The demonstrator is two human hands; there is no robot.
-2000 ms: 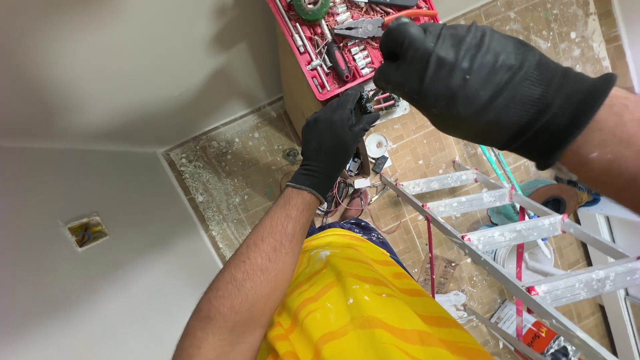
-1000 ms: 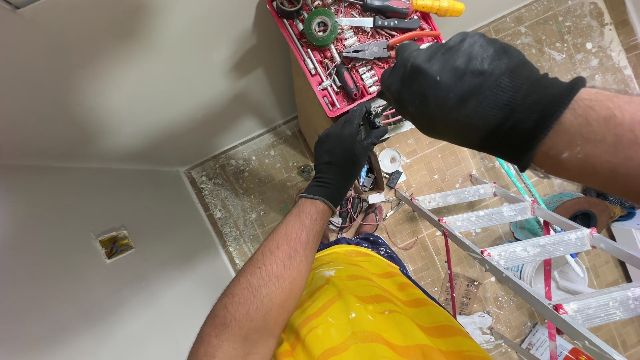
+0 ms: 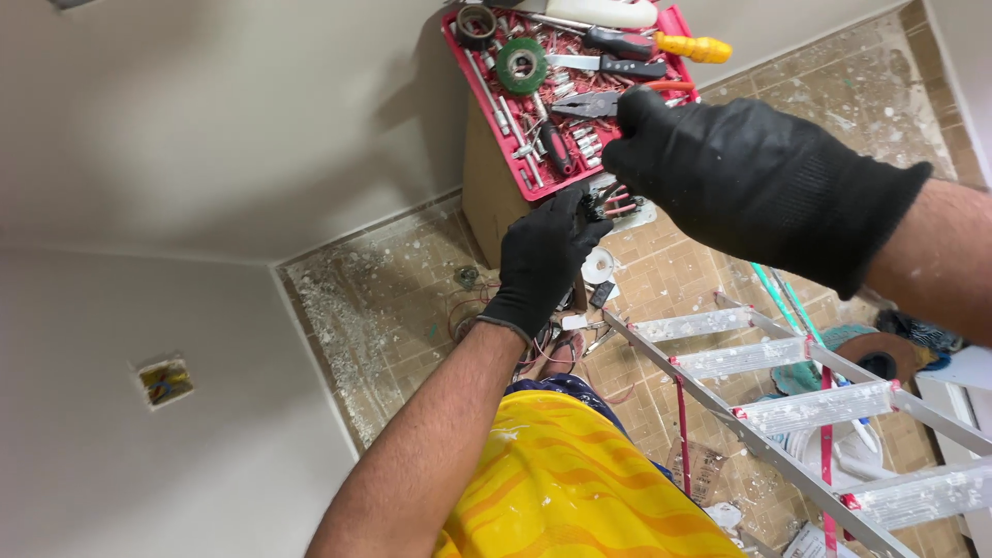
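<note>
My left hand (image 3: 542,260), in a black glove, grips a small dark piece (image 3: 593,205), perhaps an electrical fitting, beside the lower edge of a red tool tray (image 3: 535,192). Up and to its right, my right hand (image 3: 752,182), also gloved in black, is closed around something mostly hidden by the glove; a thin dark shaft seems to run from it toward the small piece. Pliers with orange handles (image 3: 587,105) lie in the tray just left of my right hand. Near them are a green tape roll (image 3: 521,67), a black-handled knife (image 3: 608,65) and a screwdriver (image 3: 556,147).
The tray rests on a brown box (image 3: 488,186) against the wall. An aluminium ladder (image 3: 775,360) stands at the lower right, with a white bucket (image 3: 841,453) behind it. An open wall box (image 3: 164,382) with wires is at left. Loose wires lie near my feet.
The view has shifted, showing more of the tray. Both hands stay close to the tray's lower right, with the small dark piece still in my left hand.
</note>
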